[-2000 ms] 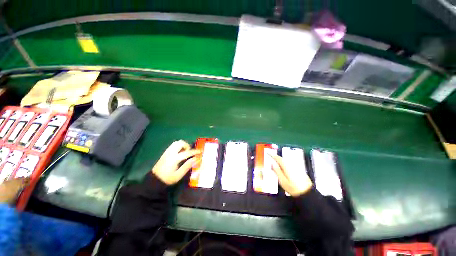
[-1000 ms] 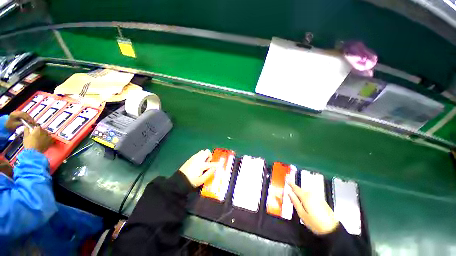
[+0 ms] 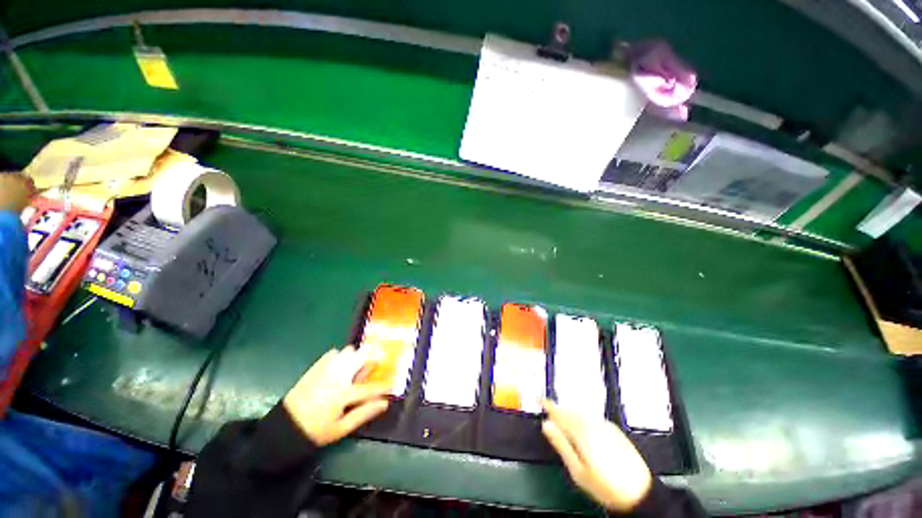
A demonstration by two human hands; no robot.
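Observation:
Five smartphones lie side by side in a black phone tray (image 3: pixel 455 430). The leftmost phone (image 3: pixel 392 329) and the middle phone (image 3: pixel 520 354) show orange-red screens with pale areas. The second phone (image 3: pixel 455 354), fourth phone (image 3: pixel 579 364) and rightmost phone (image 3: pixel 643 379) are lit white. My left hand (image 3: pixel 334 395) is bare, fingers apart, with fingertips over the lower part of the leftmost phone. My right hand (image 3: pixel 596 455) is bare and holds nothing. Its fingertips are at the lower right corner of the middle phone, over the bottom of the fourth.
A grey tape dispenser (image 3: pixel 207 268) with a white roll (image 3: pixel 187 194) stands at left. Behind it lies a pale yellow pile (image 3: pixel 106 162). A red turnover tray (image 3: pixel 76 228) with phones and a person's blue sleeve (image 3: pixel 12 293) are at far left. White papers (image 3: pixel 551 111) hang on the back panel.
Both hands have slid down towards the phones' lower ends. The orange-red now covers more of the leftmost and middle screens. The camera view has turned, and less of the left neighbour shows.

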